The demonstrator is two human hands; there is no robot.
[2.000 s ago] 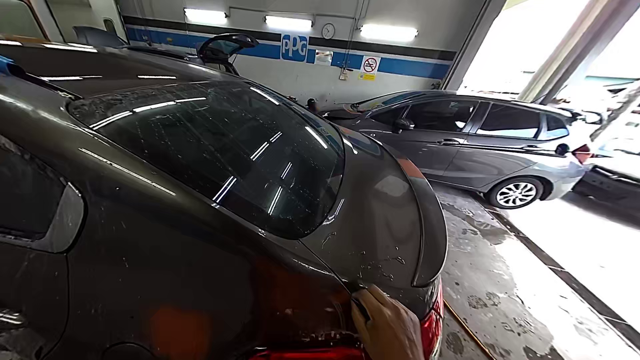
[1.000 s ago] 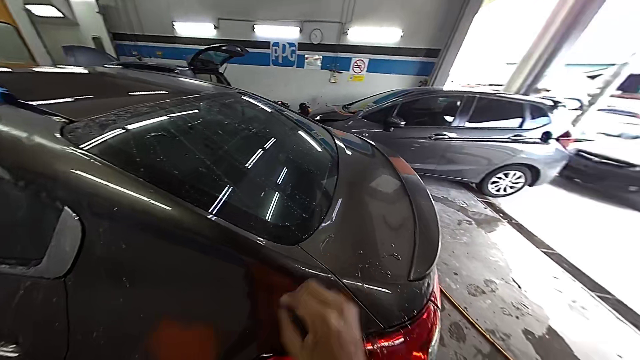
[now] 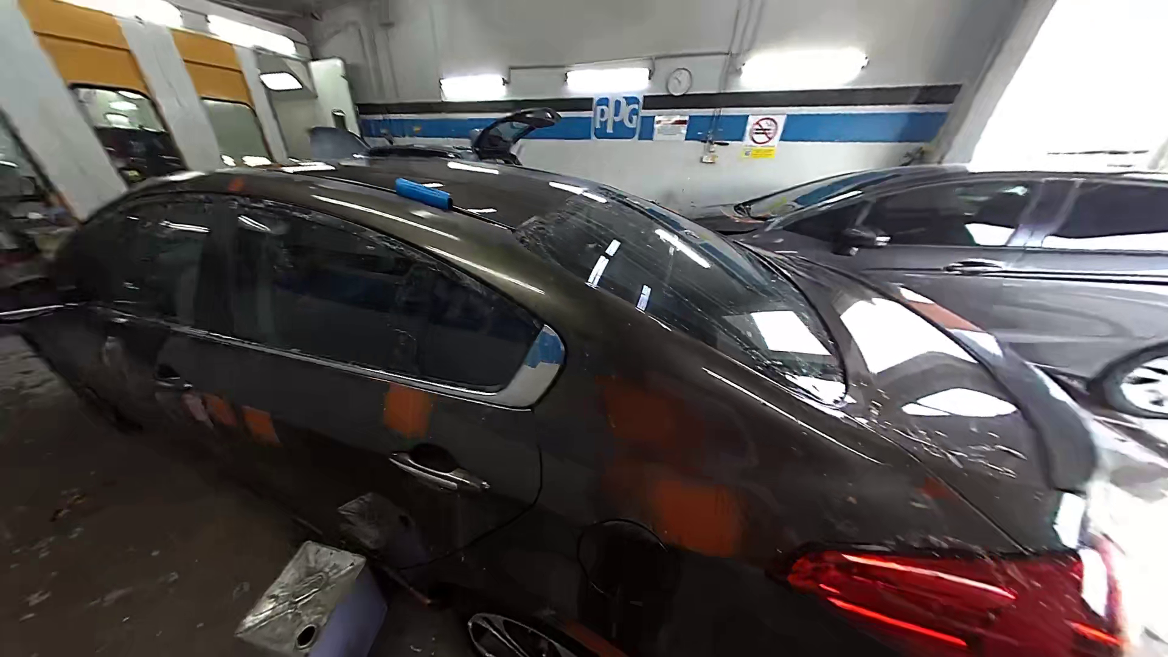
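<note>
Neither of my hands is in view at this moment. A dark, wet sedan (image 3: 584, 456) fills most of the head view, seen from its rear side. A blue block-shaped tool (image 3: 423, 193) lies on its roof edge above the rear door. The rear windscreen (image 3: 675, 274) shows water and light reflections. Orange reflections or patches mark the rear quarter panel and the doors. The red tail light (image 3: 912, 584) is at the lower right, and the chrome door handle (image 3: 440, 472) is on the rear door.
A metal can (image 3: 306, 593) stands on the floor beside the rear door. A grey car (image 3: 985, 237) is parked beyond the sedan, near the wall (image 3: 849, 128). Another car with a raised tailgate (image 3: 516, 132) is behind the roof. Wet floor (image 3: 73, 511) runs along the left.
One hand was at the car's rear corner, then lifted off it blurred, and is now out of view. The view has swung left, showing the car's side and the blue tool.
</note>
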